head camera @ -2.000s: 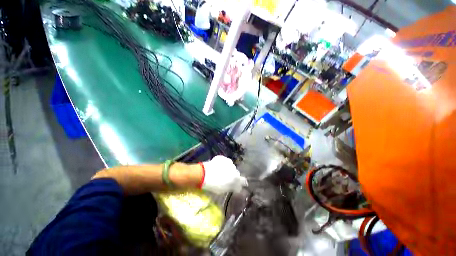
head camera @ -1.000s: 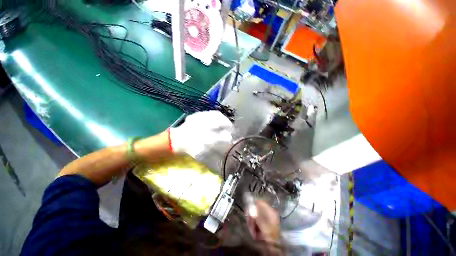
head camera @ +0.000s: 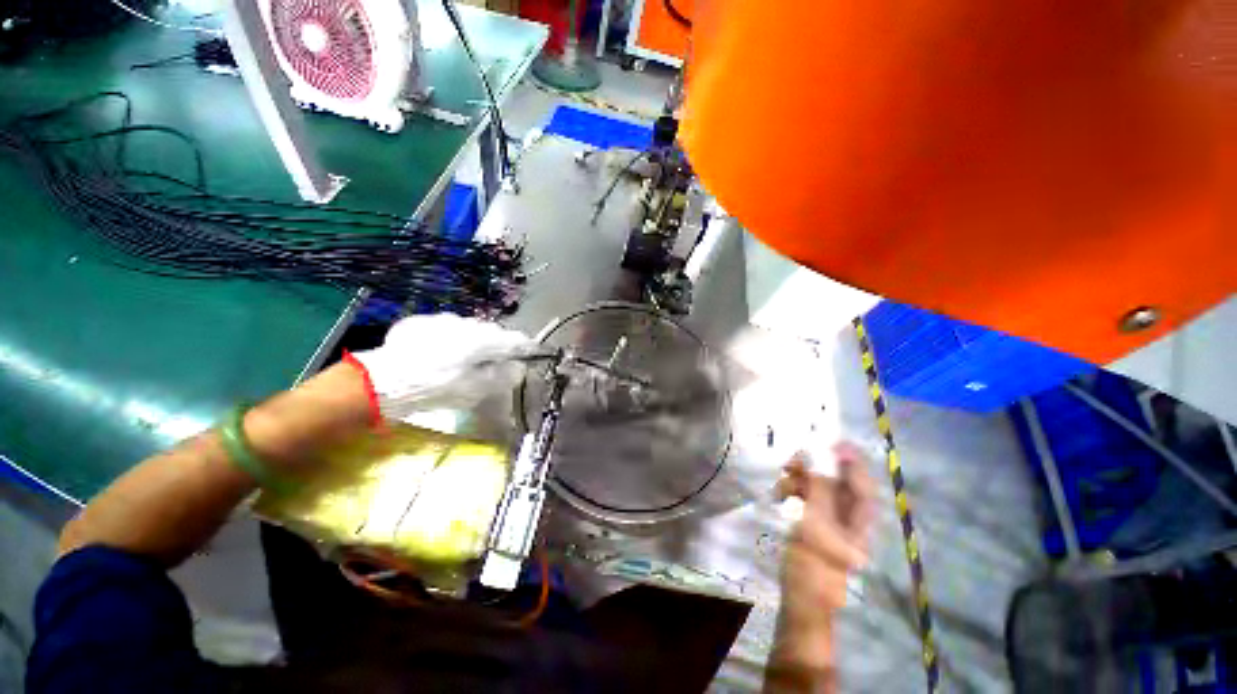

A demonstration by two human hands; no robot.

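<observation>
My left hand, in a white knitted glove with a red cuff, is at the left edge of the round grey disc. Its fingertips are near a thin dark piece at the top of the silvery bar; whether they grip it cannot be told. My right hand, bare and blurred, is over the metal table right of the disc, fingers apart, with nothing visible in it. The black cable bundle lies on the green bench, its ends near my left hand. The yellow wrapped block is below my left forearm.
A large orange cover fills the upper right. A small metal mechanism stands beyond the disc. A pink and white fan and a white post are on the green bench. Blue bins are at the right.
The view has shifted right and down, showing the disc more fully. My right hand has moved from the disc's near side to the table at its right. My left hand stays beside the disc.
</observation>
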